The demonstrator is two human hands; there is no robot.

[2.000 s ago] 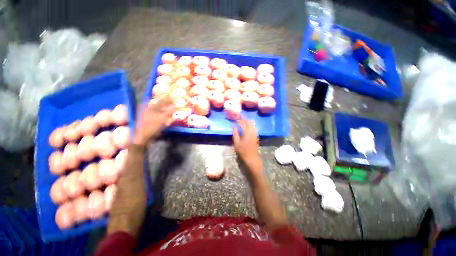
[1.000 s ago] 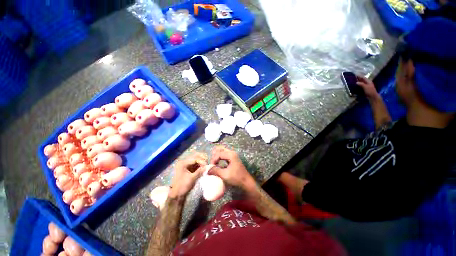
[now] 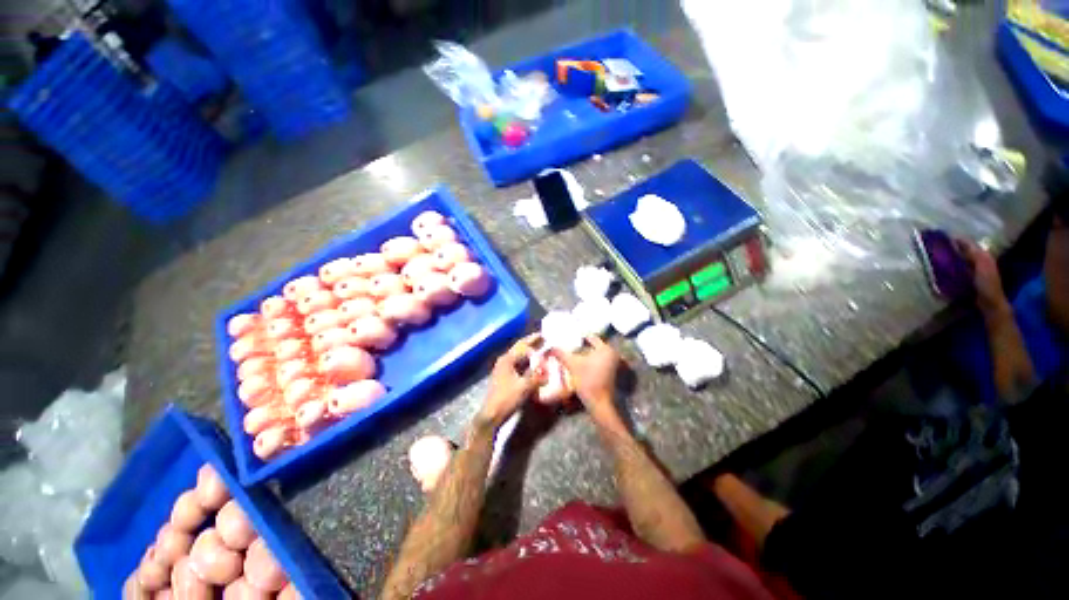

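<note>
My left hand and my right hand are together in front of me. Both hold one pink moulded piece between them. White stuffing shows at its top, close to the stuffing wads lying in front of the scale. Another moulded piece lies on the bench to the left of my left forearm. The large blue tray holds rows of pink pieces with their holes showing. The scale has one wad on its pan and a green-lit display.
A second blue crate with smooth pink pieces is at lower left. A smartphone lies on white material behind the scale's left side. A small blue tray with mixed items and a large clear bag are beyond. A neighbour's hand holds a phone at right.
Both hands have moved from apart, fingers ringed above a piece near my body, to closed around a piece beside the wads. The view has turned, shifting the trays and scale rightward.
</note>
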